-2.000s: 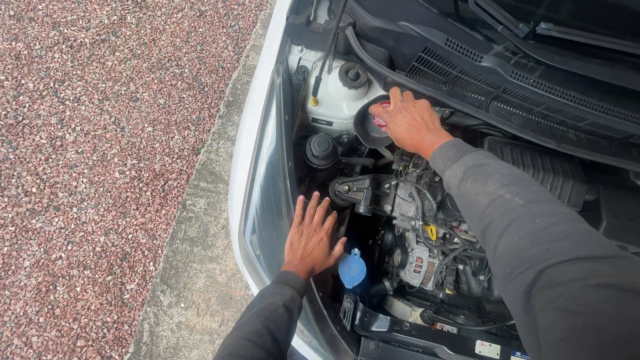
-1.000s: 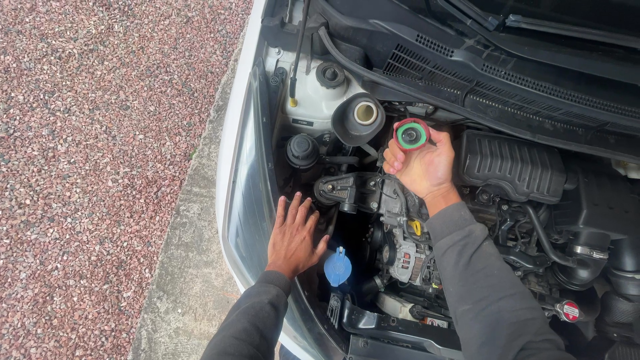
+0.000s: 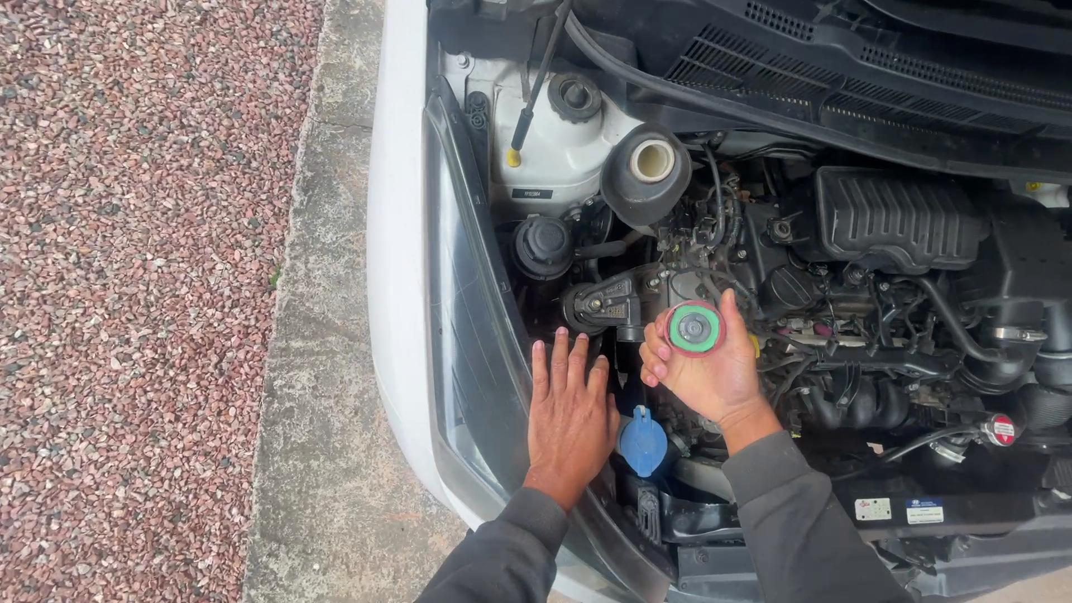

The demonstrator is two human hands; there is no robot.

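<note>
Held between the fingers and thumb of my right hand (image 3: 712,364) is a round red reservoir cap (image 3: 694,328), its underside with a green ring facing up. Above it, the brake fluid reservoir neck (image 3: 651,160) stands uncapped inside a dark rubber surround (image 3: 624,180). My left hand (image 3: 571,410) lies flat, fingers spread and holding nothing, at the inner edge of the headlight (image 3: 477,335). Right beside that hand is the blue washer fluid cap (image 3: 643,444). A black round reservoir cap (image 3: 543,247) sits above my left fingertips.
The engine (image 3: 837,318) with its hoses and black ribbed box (image 3: 896,218) fills the right side. A red-topped radiator cap (image 3: 1000,430) is at the lower right. The black cowl grille (image 3: 754,71) runs along the top. Concrete kerb (image 3: 327,335) and gravel (image 3: 151,293) lie left of the white fender (image 3: 398,251).
My right hand has lifted the red cap off the reservoir neck, turned its underside up and brought it down toward my left hand. My left hand stays by the headlight.
</note>
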